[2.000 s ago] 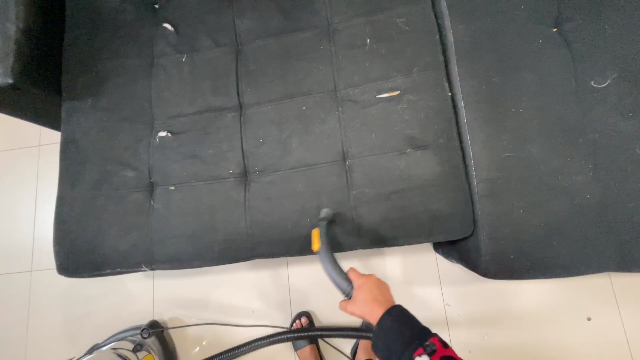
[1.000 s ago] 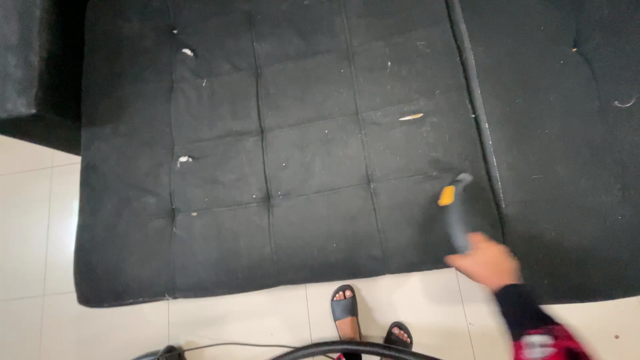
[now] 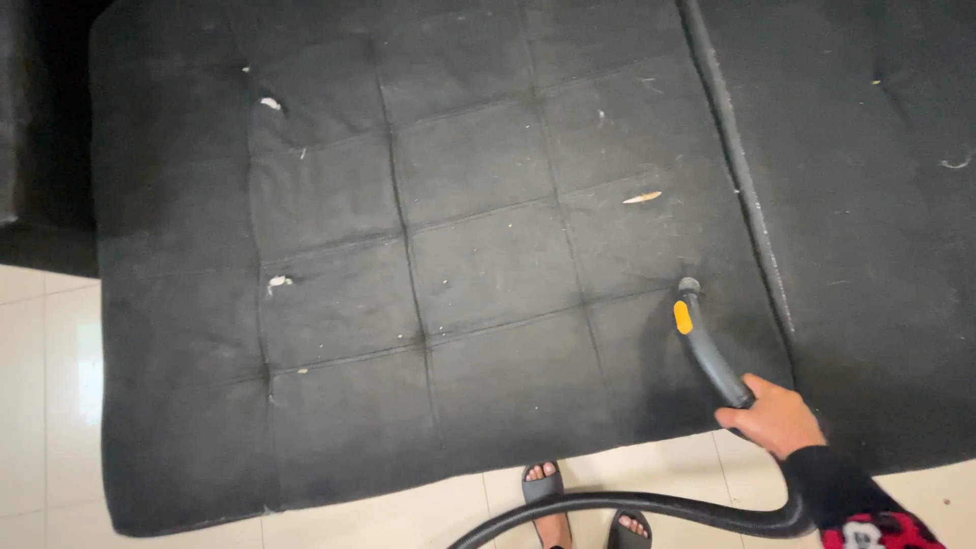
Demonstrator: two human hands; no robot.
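Observation:
My right hand (image 3: 774, 419) is closed around the curved grey handle of a vacuum cleaner hose (image 3: 713, 362), which has an orange slider near its far end. The open tip of the tube touches the black tufted sofa cushion (image 3: 496, 267), close to a tuft near its right side. From the handle, the black ribbed hose (image 3: 625, 499) curves down and left across the floor. White tufts of stuffing (image 3: 280, 282) stick out on the cushion's left part, and a thin pale scrap (image 3: 643, 197) lies above the tube tip. My left hand is out of view.
A second black cushion (image 3: 884, 267) lies to the right, past a raised seam. A dark sofa arm (image 3: 46, 137) stands at the upper left. Pale floor tiles (image 3: 53, 404) show along the left and below. My feet in dark slides (image 3: 543, 484) are under the hose.
From two seconds ago, my right hand and the tube have moved right along the cushion, away from its front edge. The vacuum body at the lower left has left the view.

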